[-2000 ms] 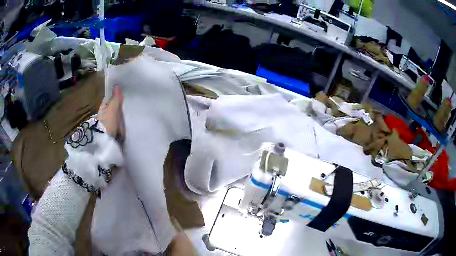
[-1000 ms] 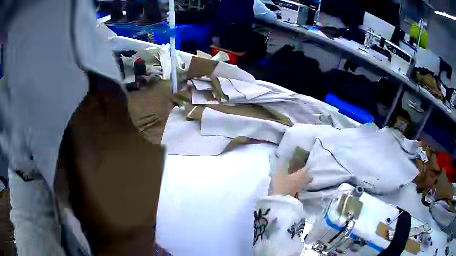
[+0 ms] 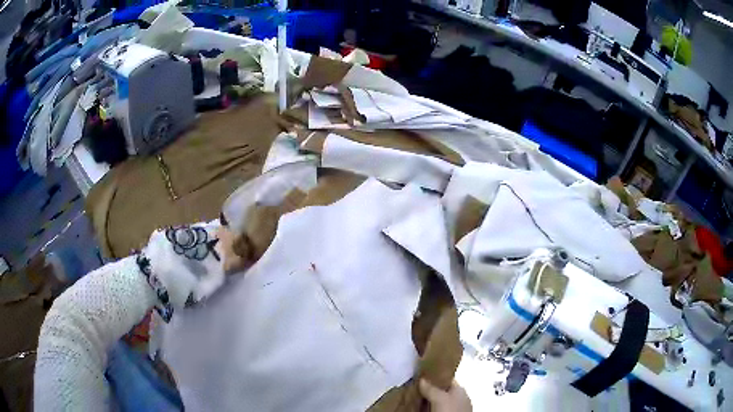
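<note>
A large garment panel [image 3: 297, 322], pale side up with brown edges, is spread in front of me, left of the sewing machine head [image 3: 595, 338]. A thin broken dark line with a small red mark runs down its pale face. My left hand [image 3: 235, 246] is at its upper left edge, gripping the cloth, with the fingers partly hidden by brown fabric. My right hand [image 3: 447, 397] is cut off by the bottom edge of the picture and pinches the panel's brown lower right edge. The presser foot area [image 3: 510, 374] is under the bright lamp, with no cloth seen under it.
Loose cut pieces [image 3: 554, 233] lie beyond the panel and machine. A brown panel with a short metallic line [image 3: 177, 193] lies at the left, beside another white machine [image 3: 149, 96]. A thin upright pole [image 3: 282, 56] stands behind. Brown and red scraps [image 3: 683, 257] lie at the right.
The cloth raised close at the left one second ago no longer blocks the view. A pale panel now lies spread across the front. My right hand has moved from the pile to the bottom edge.
</note>
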